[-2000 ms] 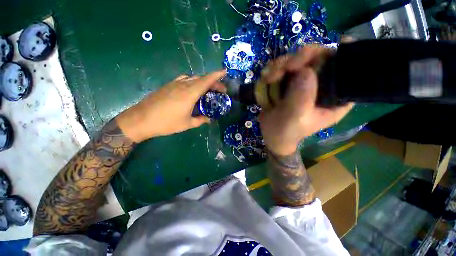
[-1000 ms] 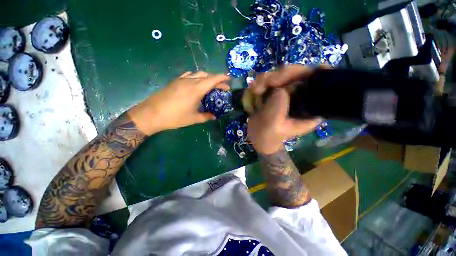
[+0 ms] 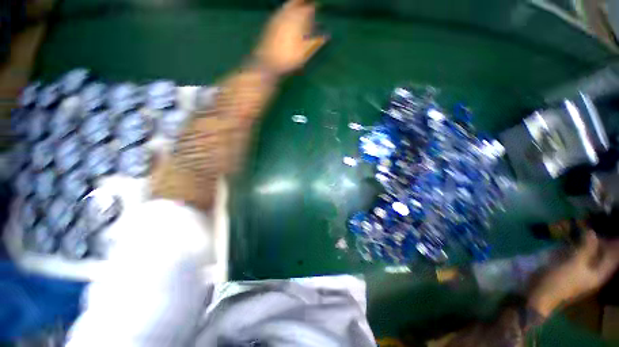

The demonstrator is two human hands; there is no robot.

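The picture is blurred. My left hand (image 3: 290, 39) is stretched out over the far part of the green mat (image 3: 285, 230). A small dark patch shows at its fingertips; I cannot tell whether it is a held housing. My right hand (image 3: 577, 266) is low at the right edge, beside a dark shape; its grip is unclear. The tangled heap of blue circuit boards (image 3: 434, 179) lies on the mat between my hands. Many round housings (image 3: 98, 127) stand in rows on the white sheet (image 3: 220, 234) at the left, partly hidden by my left arm.
A small white ring (image 3: 298, 118) lies on the mat left of the heap. A silvery metal fixture (image 3: 553, 139) stands at the right, beyond the heap. Part of another person shows at the top right corner.
My left hand has moved away from the heap to the far side of the mat. My right hand has moved far right and down, away from it. The view has shifted, showing more housings.
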